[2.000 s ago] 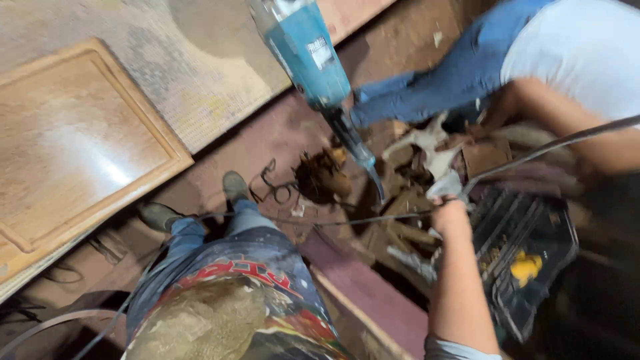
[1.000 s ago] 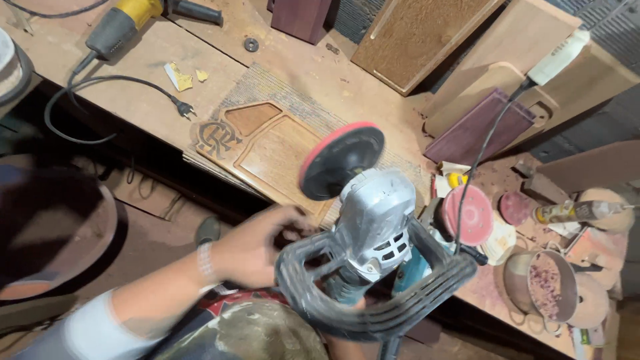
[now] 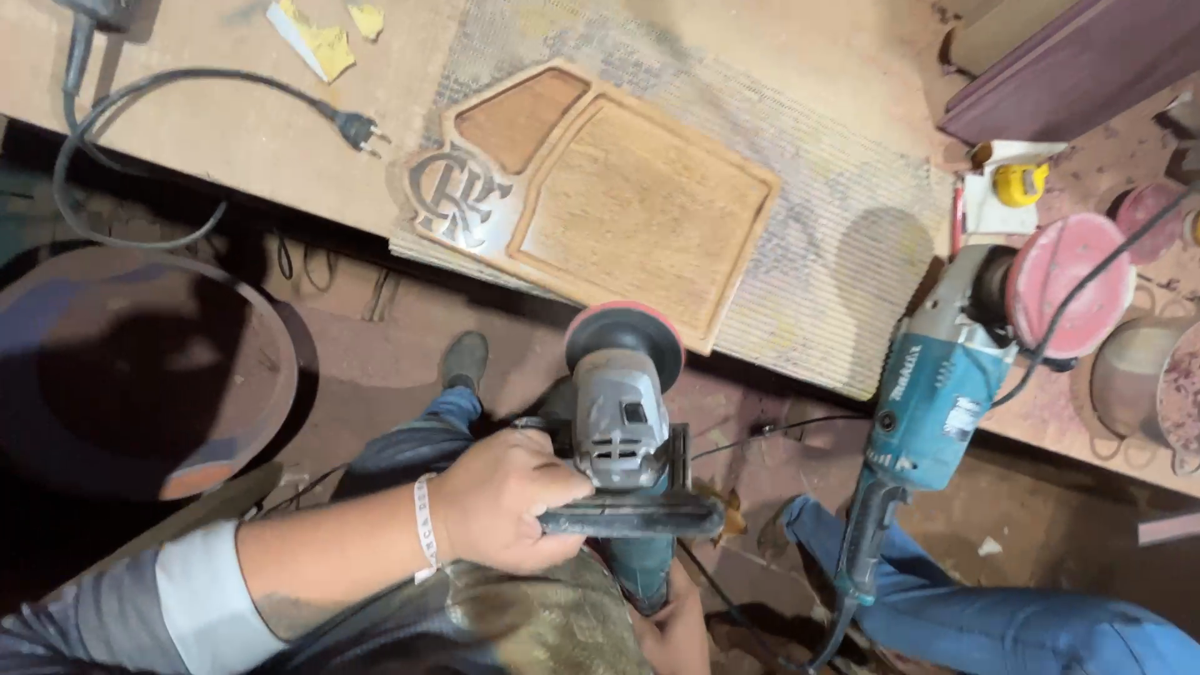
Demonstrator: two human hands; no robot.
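My left hand (image 3: 511,502) grips the black side handle of an angle grinder-type sander (image 3: 621,422), just below the bench edge. Lower on the tool, my right hand (image 3: 677,628) is closed around its teal body, partly hidden by it. A round backing pad with a red rim (image 3: 626,342) points toward the bench. Beyond it lies a wooden cutting board (image 3: 647,220) with a juice groove and a dark carved monogram, on a ribbed mat (image 3: 834,281). A second teal Makita tool (image 3: 928,403) with a pink disc rests across the bench edge at right.
A power plug (image 3: 358,130) on its cable and torn yellow scraps (image 3: 326,47) lie at the back left. A yellow tape measure (image 3: 1020,184) and a metal pot (image 3: 1139,375) are at right. A large round tub (image 3: 141,375) stands at left; another person's jeans-clad leg (image 3: 1012,609) is at lower right.
The view has swung widely. The sander, raised over the bench a second ago, is lower and nearer my body. My left hand, blurred beside the tool before, now clasps its handle.
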